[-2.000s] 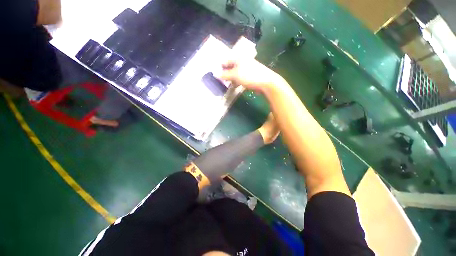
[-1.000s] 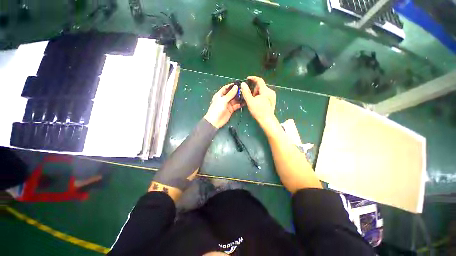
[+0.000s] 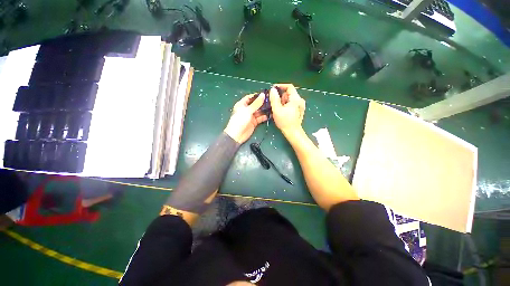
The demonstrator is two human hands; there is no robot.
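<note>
My left hand [image 3: 244, 118] and my right hand [image 3: 288, 109] meet over the green bench and hold a small black unit [image 3: 267, 103] between them. The fingers cover most of it, so its inside cannot be told. A thin black cord [image 3: 261, 156] hangs from the unit, and its tied bundle lies on the bench below my hands, its end pointing to the lower right.
Rows of black housings [image 3: 56, 95] lie on stacked white sheets [image 3: 126, 117] at left. A tan board [image 3: 416, 166] lies at right, with white scraps [image 3: 331, 148] beside it. Corded units [image 3: 372, 62] lie along the far green strip. A red stool [image 3: 53, 204] stands at lower left.
Since two seconds ago, my right hand has left the white sheets and met my left hand around the black unit. The view has turned. In the last second my hands have barely moved.
</note>
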